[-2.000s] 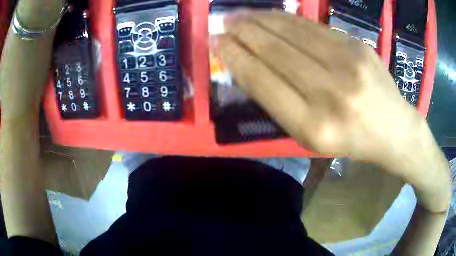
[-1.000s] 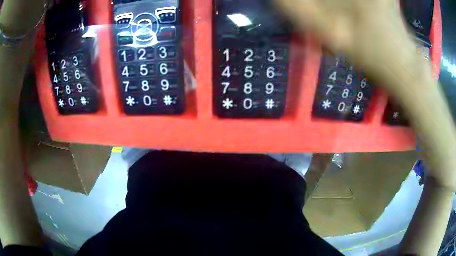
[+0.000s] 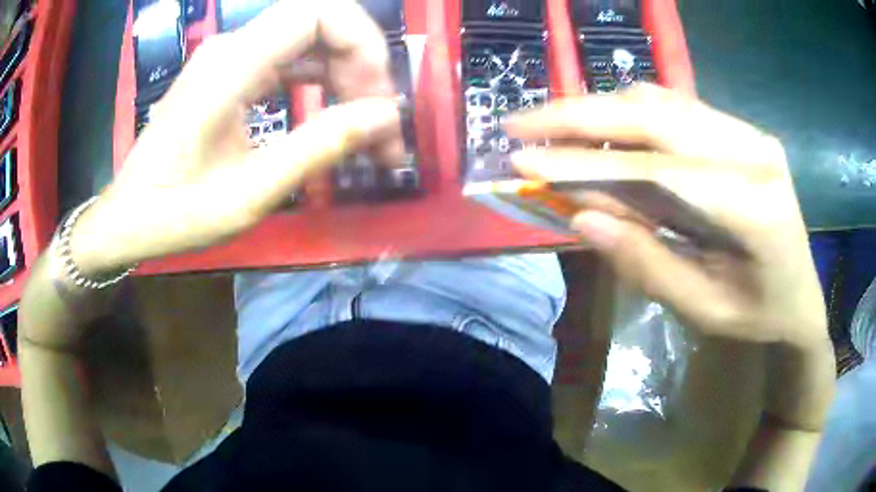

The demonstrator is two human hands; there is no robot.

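Note:
The red foam tray [image 3: 403, 231] holds a row of open black flip phones with white-digit keypads. My left hand [image 3: 240, 154], with fingers curled, is blurred over the left-middle phones; whether it pinches anything is unclear. A pale, shiny strip [image 3: 415, 72] shows beside its fingertips. My right hand [image 3: 682, 202] holds a thin white and orange piece [image 3: 543, 197] and a flat dark piece [image 3: 682, 207] between fingers and thumb. Its fingertips reach over the keypad of a phone [image 3: 504, 96] right of centre. Another open phone [image 3: 615, 48] lies to its right.
Another red tray [image 3: 43, 192] of dark phones stands at the far left. The dark green bench top [image 3: 768, 77] shows at the right. Below the bench edge are brown cardboard [image 3: 192, 356] and shiny clear plastic [image 3: 639, 365].
The tray appears further left and smaller in view. My left hand has come in over the phones. My right hand has come down towards the tray's front edge, with the pieces now visible in it.

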